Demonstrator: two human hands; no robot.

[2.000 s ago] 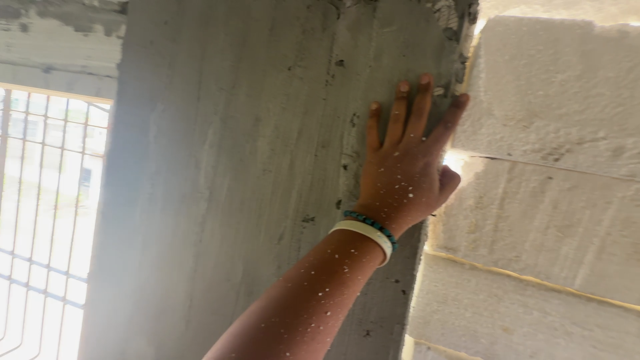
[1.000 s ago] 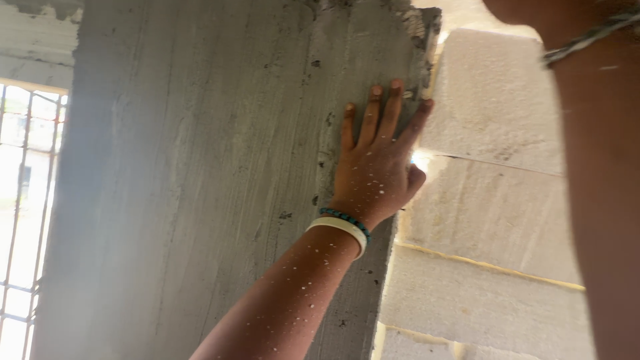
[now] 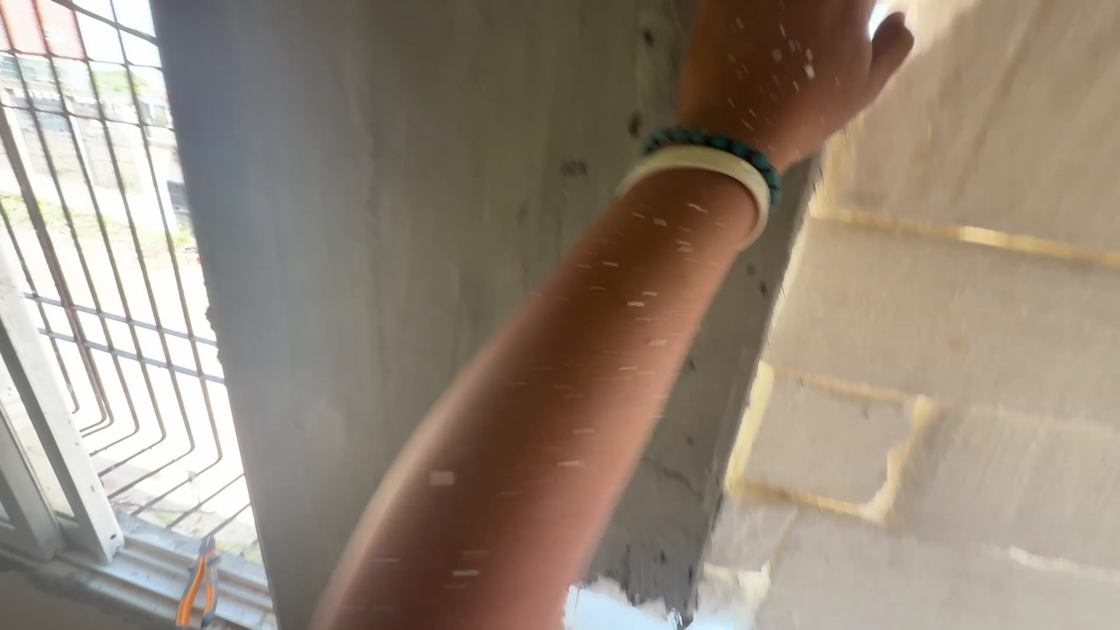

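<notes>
My left hand (image 3: 787, 70) is at the top, right of centre, against the right edge of a grey cement-coated panel or pillar (image 3: 394, 219). Its thumb points out to the right, its back faces me, and the frame cuts off the other fingers. Nothing is seen held in it. A cream band (image 3: 700, 160) and a dark teal braided bracelet (image 3: 713, 140) circle the wrist. Pale specks dot the hand and forearm, which are blurred. My right hand is out of view.
Pale masonry blocks (image 3: 927, 306) with light joints stand at the right. At the left are a metal window grille (image 3: 114, 219) and a sliding window frame (image 3: 61, 437). Pliers with orange and grey handles (image 3: 199, 586) rest on the window track. Something whitish (image 3: 612, 608) shows at the bottom.
The view has shifted downward, so more of the window and the pliers show. The arm with a twisted cord bracelet, at the right edge one second ago, is out of view.
</notes>
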